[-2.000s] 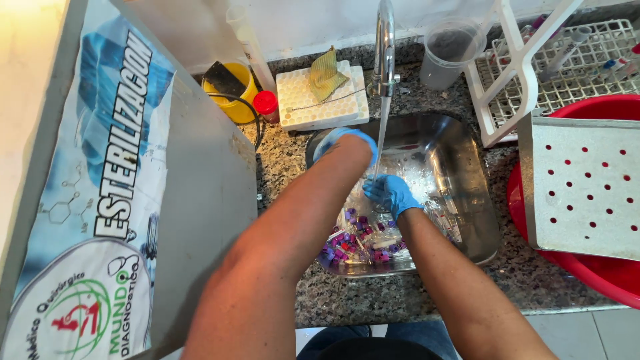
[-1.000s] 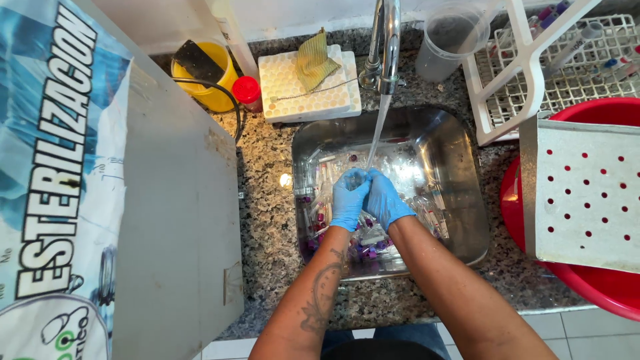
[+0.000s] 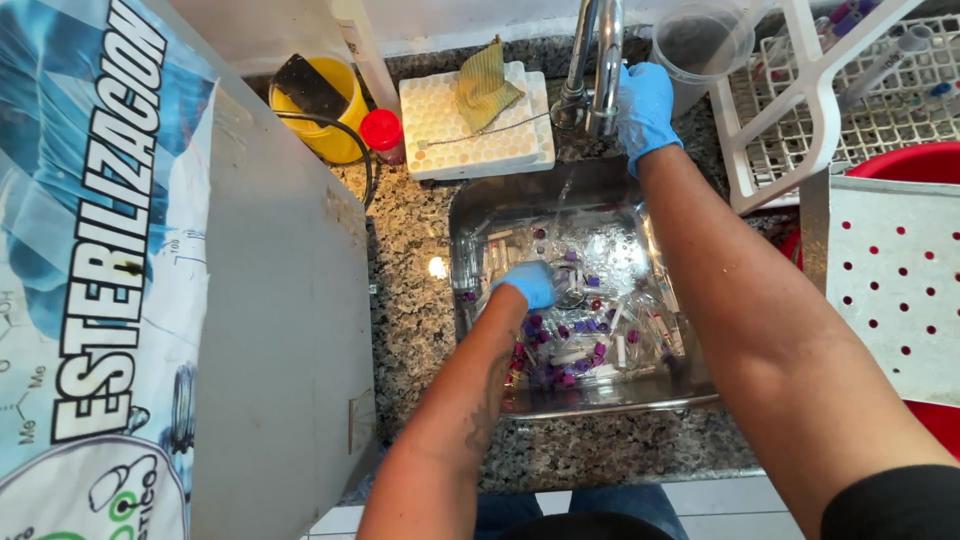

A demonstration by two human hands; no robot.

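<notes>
My left hand [image 3: 529, 284], in a blue glove, is down in the stainless steel sink [image 3: 517, 180], among clear tubes [image 3: 660, 322] and purple caps [image 3: 581, 365]; its fingertips are hard to make out. Gloved in blue too, my right hand [image 3: 646, 105] is raised at the right side of the chrome faucet [image 3: 605, 82]. Its fingers are partly hidden behind the spout, so its grip cannot be told. Below the spout, a thin trace of water shows over the sink. Several white strips and pieces lie with the tubes.
Behind the sink sit a white foam rack [image 3: 480, 154] with a greenish cloth [image 3: 484, 86], a red-lidded jar [image 3: 382, 131] and a yellow container [image 3: 341, 135]. A clear plastic cup [image 3: 701, 45], a white tube rack [image 3: 825, 97] and a perforated metal tray [image 3: 900, 300] stand right. A grey cabinet [image 3: 285, 322] borders the left.
My hands, together under the running water one second ago, are apart now. The right has moved up to the faucet, the left is lower in the sink, and the water stream has thinned.
</notes>
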